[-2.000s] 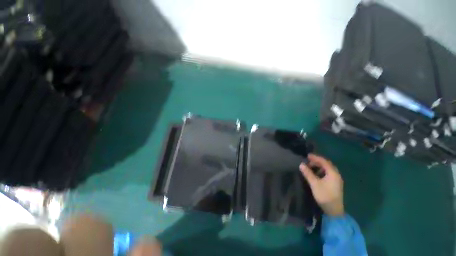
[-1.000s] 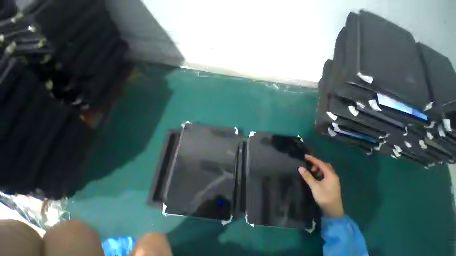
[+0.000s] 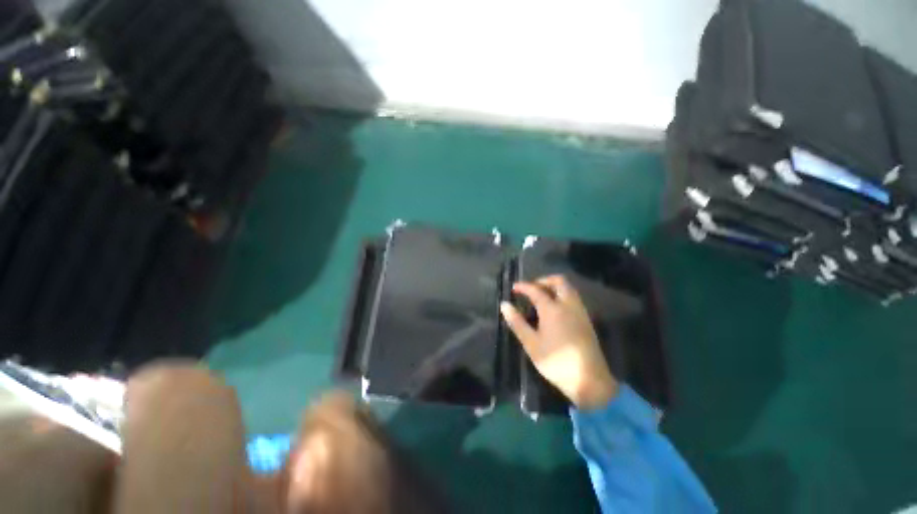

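Two dark tablets lie side by side in a black two-pocket tray (image 3: 368, 311), with a dark bar between them. The left tablet (image 3: 432, 321) and right tablet (image 3: 628, 301) are unlit and glossy, with small white bits at their corners. My right hand (image 3: 561, 336), in a blue sleeve, reaches over the right tablet. Its thumb and fingertips are at that tablet's left edge by the bar, slightly apart. Its palm hides part of the glass. Large blurred skin-coloured shapes (image 3: 337, 462) at the lower left may be my left hand close to the camera; its hold cannot be made out.
A stack of dark loaded trays (image 3: 804, 90) with white corner bits and bright blue strips stands at the right. Another dark pile (image 3: 90, 241) fills the left. A clear crinkled item (image 3: 70, 387) lies at lower left. A white surface (image 3: 523, 60) borders the green mat (image 3: 483, 176).
My right hand has moved left from the right tablet's right edge to its left edge near the bar. The blurred skin-coloured shapes reach higher in the picture. The tablets remain unlit in their tray.
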